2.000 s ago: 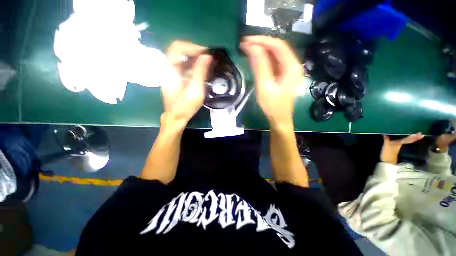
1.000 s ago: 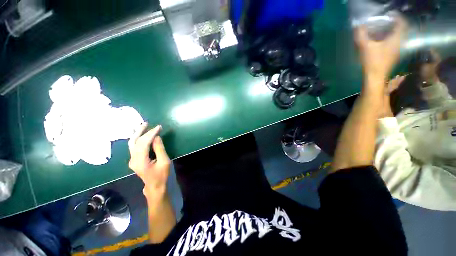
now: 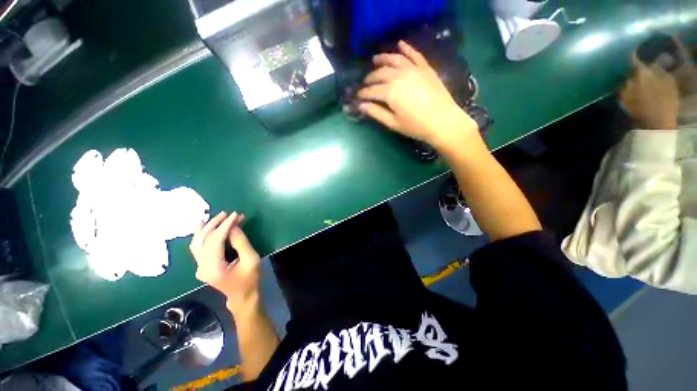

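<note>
A heap of small black ring parts (image 3: pixel 468 90) lies right of centre, partly hidden by my right hand (image 3: pixel 409 92). That hand is over the heap, palm down with fingers spread; whether its fingertips touch a part cannot be told. My left hand (image 3: pixel 228 248) is at the bench's front edge, fingers loosely curled, with no thing seen in it. An overlapping pile of white covers (image 3: pixel 126 218) lies at the left, its right end by my left fingertips. A white unit (image 3: pixel 530 37) with a cable lead stands at the upper right.
A metal screw feeder (image 3: pixel 267 65) is at the top centre, beside a blue bin (image 3: pixel 393 23). A clear plastic bag (image 3: pixel 21 309) lies far left. Another person's hand (image 3: pixel 649 95) holds a dark part at the right. Metal stools (image 3: pixel 183 334) are below the bench.
My right hand was at the far right with a blurred unit and has moved left over the black heap. The white unit now stands at the upper right. The camera view has turned and shifted.
</note>
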